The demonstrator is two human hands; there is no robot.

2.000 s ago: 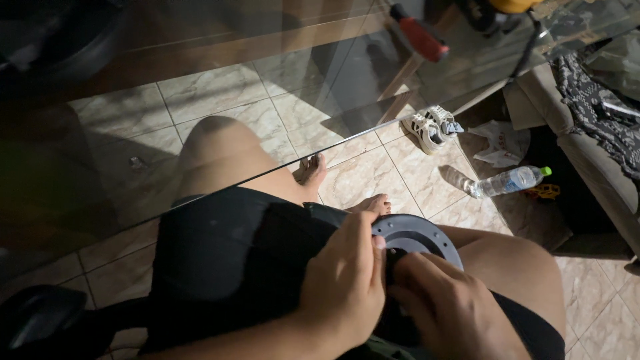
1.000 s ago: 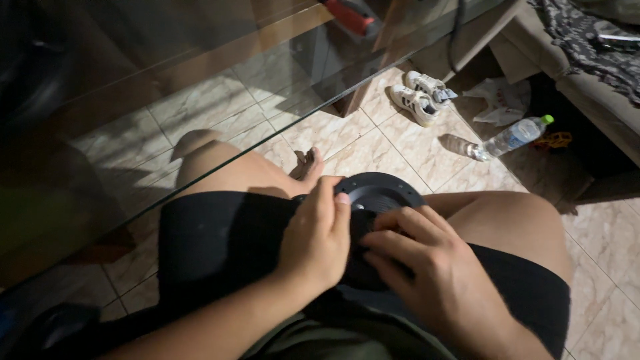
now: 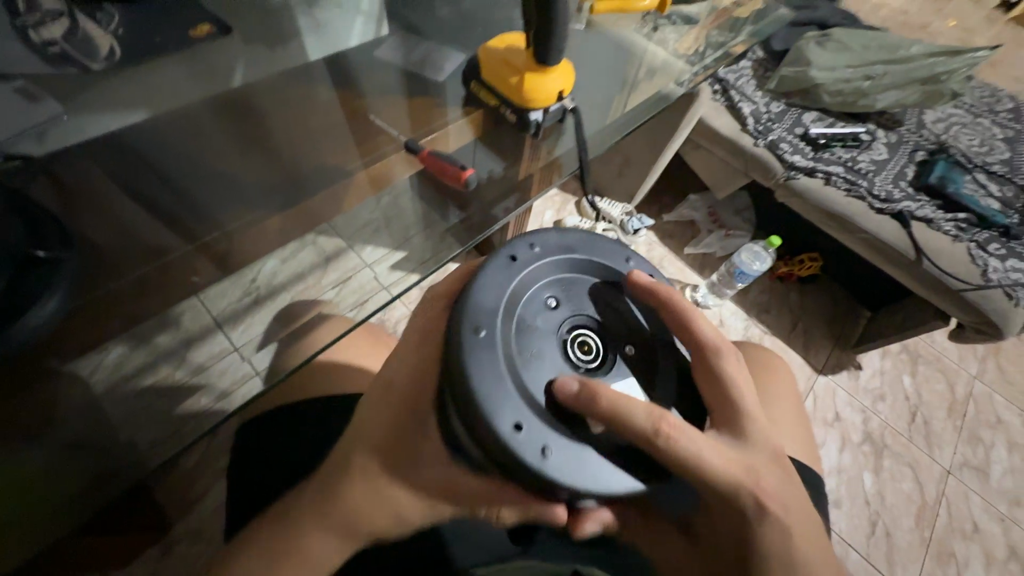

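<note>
A round black housing [image 3: 512, 352] with a central ball bearing [image 3: 585, 349] and small holes near its rim is held above my lap. Around its left side and underside wraps my left hand [image 3: 400, 432]. My right hand [image 3: 704, 432] grips the right side, one fingertip resting on the face beside the bearing and another near the upper right rim. The housing's underside is hidden.
On the glass table [image 3: 320, 160] lie a red and black screwdriver [image 3: 442, 164] and a yellow and black cordless power tool [image 3: 524, 72]. Shoes [image 3: 612, 216], a plastic bottle [image 3: 742, 268] and a toy vehicle [image 3: 798, 266] are on the tiled floor. A sofa [image 3: 832, 208] stands at the right.
Both hands have raised the round housing from low at my lap, nearer to the camera. The right hand's fingers have spread over its face and rim. The view has shifted, showing more of the table.
</note>
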